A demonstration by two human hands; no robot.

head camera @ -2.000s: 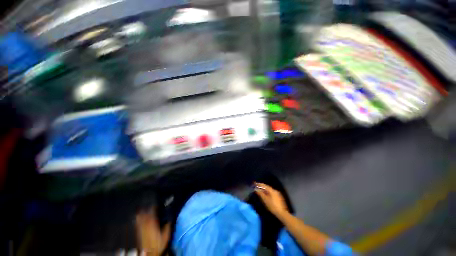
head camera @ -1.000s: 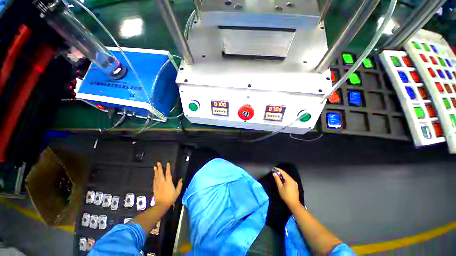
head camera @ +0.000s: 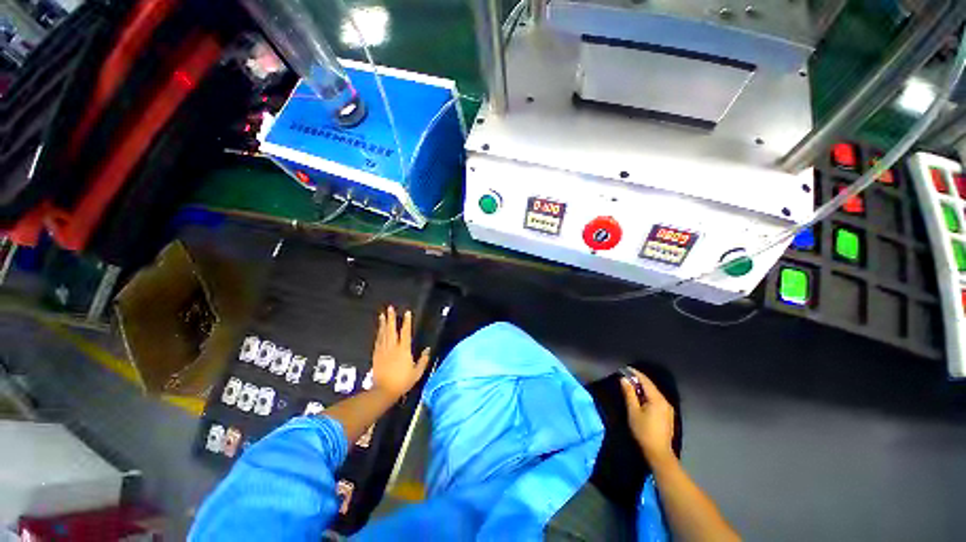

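Observation:
My left hand (head camera: pixel 396 358) is spread with fingers apart over the right side of the black left parts tray (head camera: pixel 307 302). Nothing shows in its fingers, and the palm side is hidden. Rows of small pale pieces (head camera: pixel 278 361) sit in the tray. My right hand (head camera: pixel 648 411) is near my right knee and holds a small dark watch body (head camera: pixel 631 379) between its fingertips. The silver-white bench press (head camera: pixel 625 187) stands in front, with green buttons, a red stop button (head camera: pixel 602 234) and two lit displays.
A blue controller box (head camera: pixel 365 127) stands left of the press under a clear cylinder (head camera: pixel 341 103). A black tray of glowing watches (head camera: pixel 871 281) and a white tray (head camera: pixel 946 254) are at right. Black and red trays (head camera: pixel 117 116) and an open carton (head camera: pixel 167 318) are at left.
The view has turned left, so the press and trays appear farther right. My left hand stays spread over the tray, and my right hand still holds the watch body.

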